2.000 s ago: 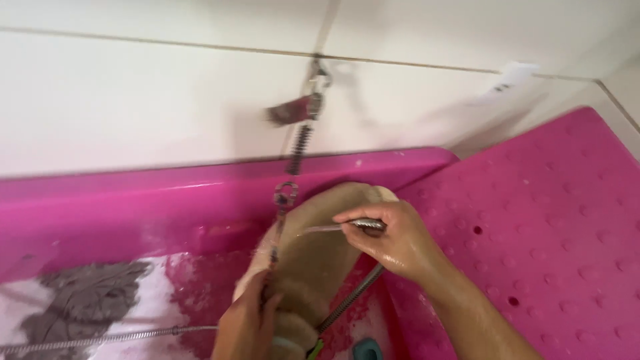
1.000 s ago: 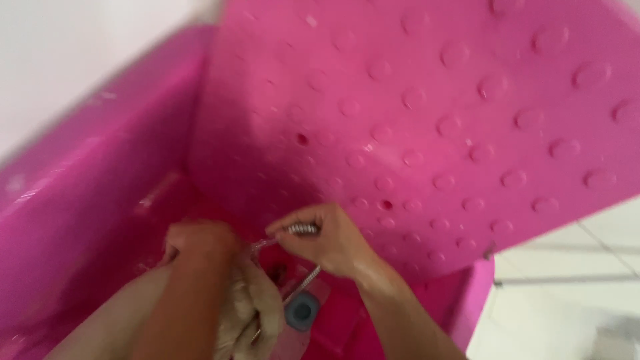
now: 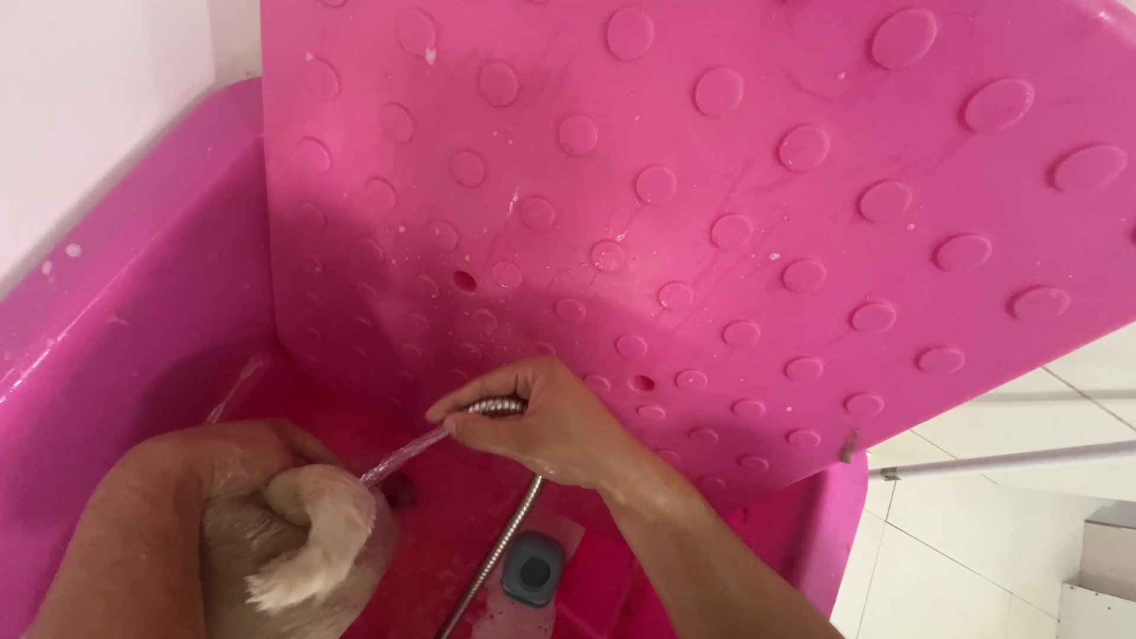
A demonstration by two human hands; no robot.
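Note:
My right hand (image 3: 550, 426) holds the end of a metal shower hose (image 3: 501, 541), and a stream of water (image 3: 404, 457) runs from it toward the rear of a wet, light-furred dog (image 3: 297, 577). The dog's tail (image 3: 333, 532) curls over its rump at the bottom left. My left hand (image 3: 257, 444) reaches round the far side of the dog, touching it near the tail; its fingers are largely hidden. The dog's head is out of view.
A pink plastic tub (image 3: 133, 257) surrounds the dog. A pink panel with round bumps (image 3: 674, 240) slants across the tub's end. A grey-blue object with a round centre (image 3: 534, 570) lies on the tub floor. Beyond the tub are a pale pole (image 3: 1021, 461) and floor tiles (image 3: 941, 532).
The view has swung right from the wall and hanging spring chain to the tub's end. My left hand has gone from the hanging chain to the dog's rear.

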